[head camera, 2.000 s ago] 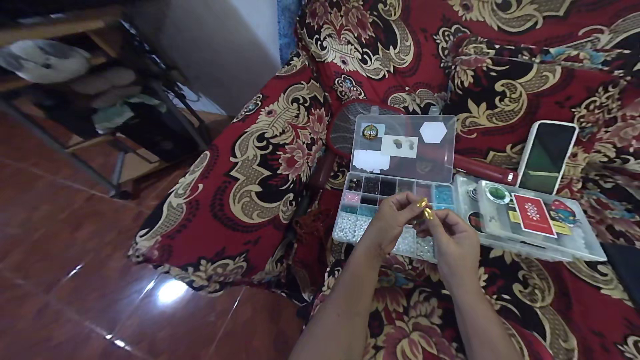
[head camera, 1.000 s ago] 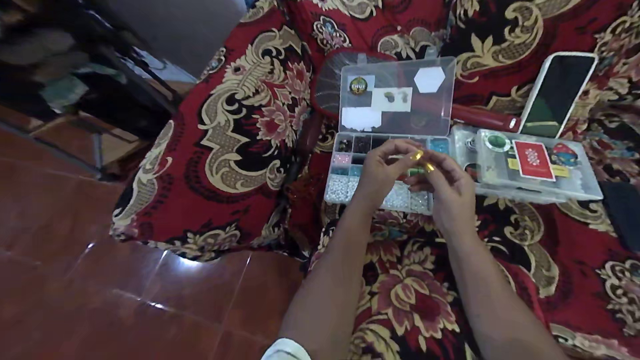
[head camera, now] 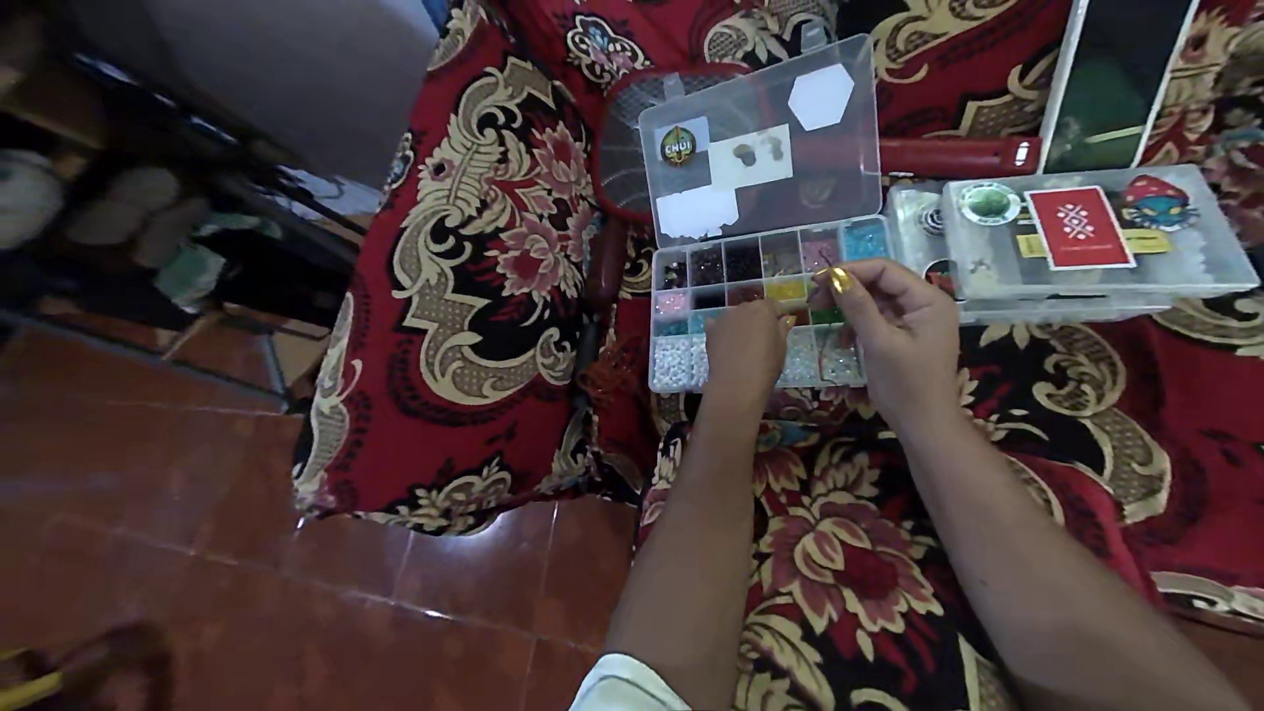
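Note:
A clear plastic compartment box (head camera: 672, 359) lies with its lid (head camera: 829, 178) raised, holding beads of several colours, among them white, pink, black, yellow and blue. My left hand (head camera: 748, 346) reaches down over its middle compartments, fingertips by the yellow and dark red beads; whether it grips a bead is hidden. Above the right part of the box, my right hand (head camera: 904, 331) pinches a thin dark strand (head camera: 826, 341) between thumb and finger, and the strand hangs over the compartments. The thumb has a shiny gold nail.
Right of the bead box are stacked clear plastic cases (head camera: 997, 267) with a red card (head camera: 1078, 227) on top. A phone (head camera: 1116, 89) leans behind them. A red-rimmed mesh racket (head camera: 642, 148) lies behind the lid. Patterned fabric covers the sofa (head camera: 494, 296); a rack (head camera: 267, 222) stands left.
My hands were together over the box a second ago; now they are apart, the left one lowered onto the compartments and the right one still raised.

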